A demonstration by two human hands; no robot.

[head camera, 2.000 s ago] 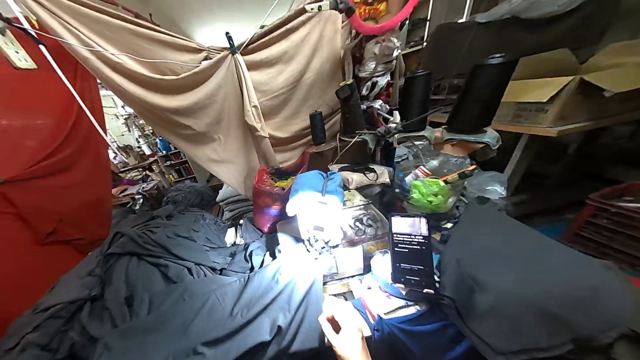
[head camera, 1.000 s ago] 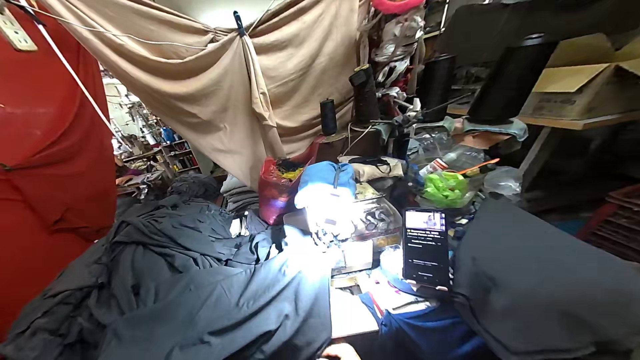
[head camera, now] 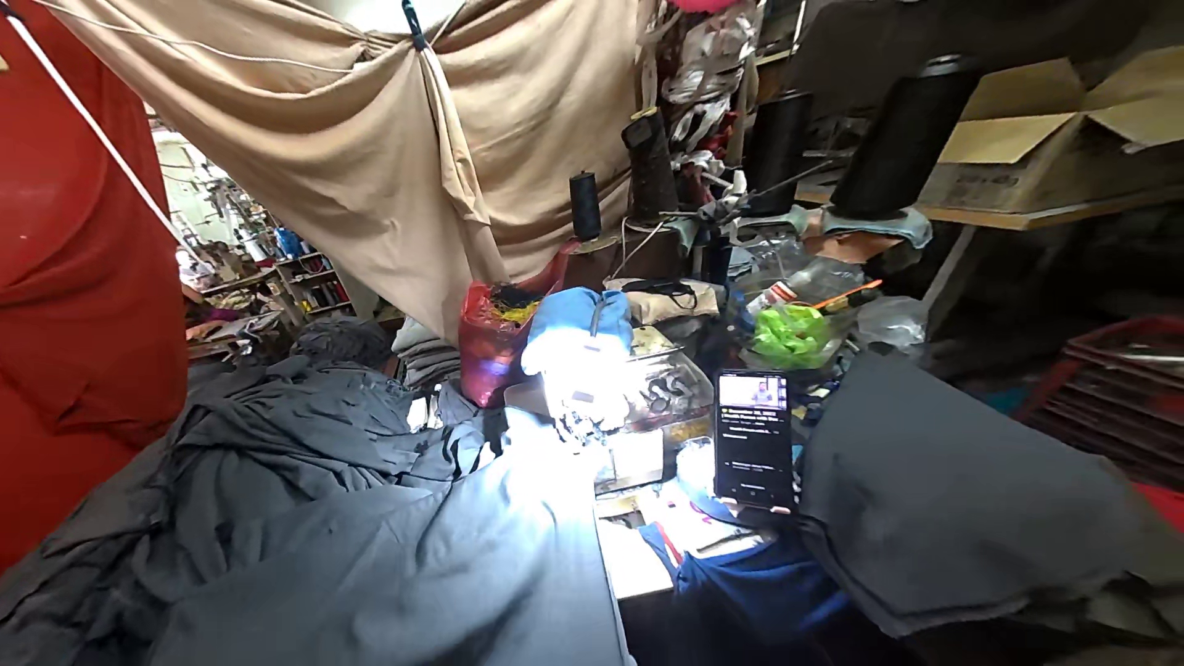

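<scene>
Neither of my hands is in view. Dark grey fabric [head camera: 398,555] covers the left and middle of the work area, and its edge runs under the brightly lit head of a sewing machine [head camera: 583,398]. Glare hides the needle area. A blue cloth [head camera: 578,319] lies over the top of the machine. To the right, a smartphone [head camera: 754,439] stands upright on a holder with its screen lit. Navy blue cloth [head camera: 758,583] lies below the phone. More dark grey fabric [head camera: 962,499] is piled at the right.
Behind the machine stand a red plastic bag [head camera: 486,347], a black thread cone [head camera: 585,205] and a bright green plastic bag [head camera: 791,335]. A beige curtain [head camera: 370,157] hangs behind. An open cardboard box [head camera: 1027,166] rests on a shelf at right, above red crates [head camera: 1110,398].
A hand at the right edge of the grey fabric two seconds ago was barely visible at the bottom edge one second ago; it is now out of view.
</scene>
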